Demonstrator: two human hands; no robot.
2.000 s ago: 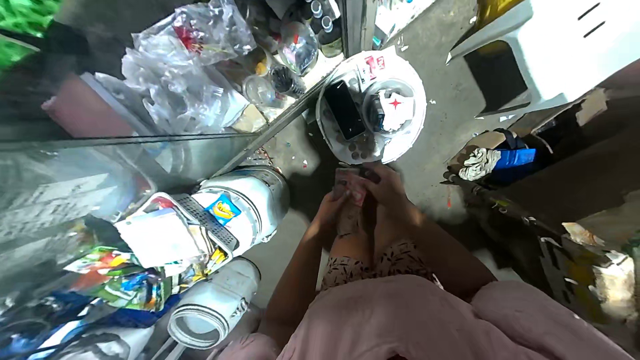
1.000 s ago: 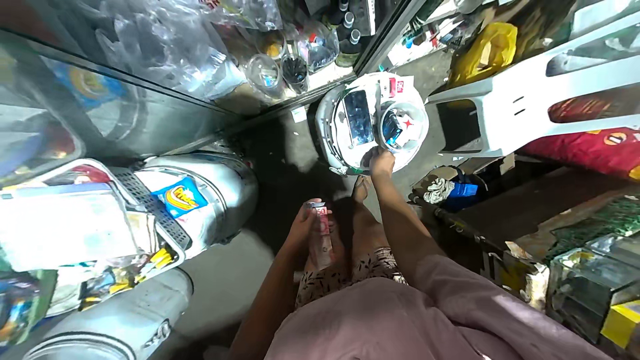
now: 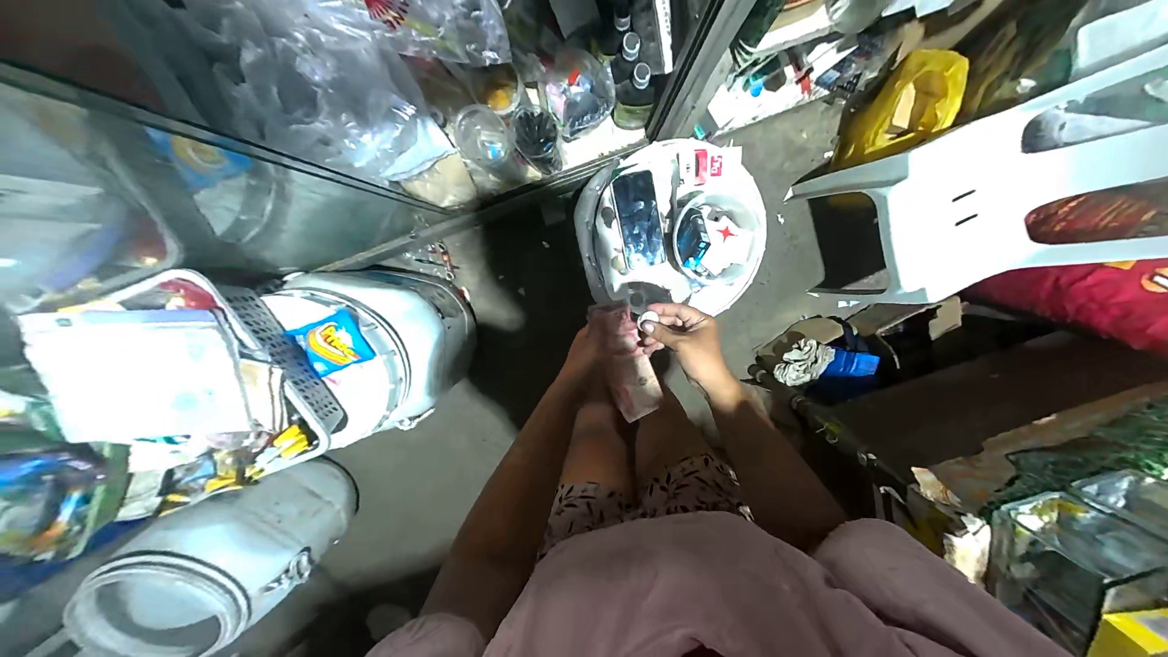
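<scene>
My left hand (image 3: 589, 351) holds a stack of reddish paper, apparently banknotes (image 3: 631, 379), above my lap. Close beside it, my right hand (image 3: 686, 336) pinches a small round whitish thing, possibly a coin (image 3: 648, 318), between thumb and fingers. Just beyond both hands stands a round white container lid or stool top (image 3: 598, 260). It bears a dark smartphone (image 3: 638, 217), some scattered coins, a red and white pack (image 3: 708, 165) and a round white tub (image 3: 759, 228) with small packets in it.
A glass display case (image 3: 365, 260) with bottles, jars and plastic bags runs along the upper left. Large pale drums (image 3: 429, 328) and a white basket (image 3: 265, 338) stand at left. A white plastic chair (image 3: 967, 196) and an open cardboard box (image 3: 821, 333) are at right.
My right hand has moved from the edge of the round white top back to the stack in my left hand, and now holds a small round thing. The view has shifted.
</scene>
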